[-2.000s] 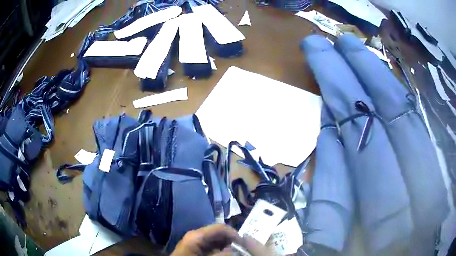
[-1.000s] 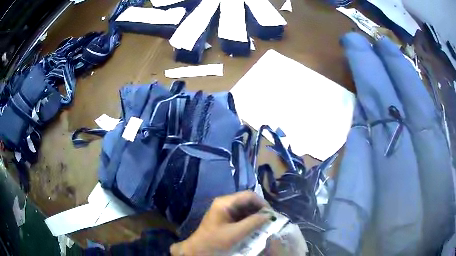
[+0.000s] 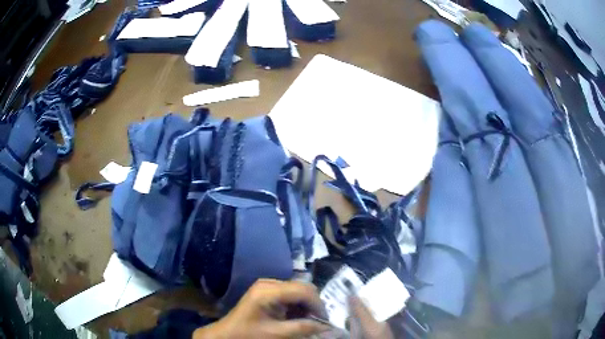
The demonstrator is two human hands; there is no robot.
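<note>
My left hand (image 3: 268,311) is at the bottom middle, its curled fingers pinching the left edge of a printed bundle ticket (image 3: 340,291). My right hand (image 3: 368,322) is cut off by the lower edge. Its visible fingertip presses between this ticket and a blank-looking white ticket (image 3: 385,295); its other fingers are hidden. The tickets overlie a dark tangle of tie strips (image 3: 361,242). Just left and beyond the hands lie tied blue cut-piece bundles (image 3: 255,232), side by side, with dark pieces inside and a small white ticket (image 3: 145,177) on the left one.
Rolled panel bundles (image 3: 507,218) lie at the right. A large white paper sheet (image 3: 361,126) lies in the middle. Strip stacks with white tops (image 3: 267,33) fan out at the far side. A strip heap (image 3: 86,79) and another tied bundle (image 3: 23,155) lie left. Paper offcuts (image 3: 109,294) lie front left.
My right fingertip has come into view at the tickets, which now show spread apart. My left hand sits slightly lower and further left in view. The camera view has shifted.
</note>
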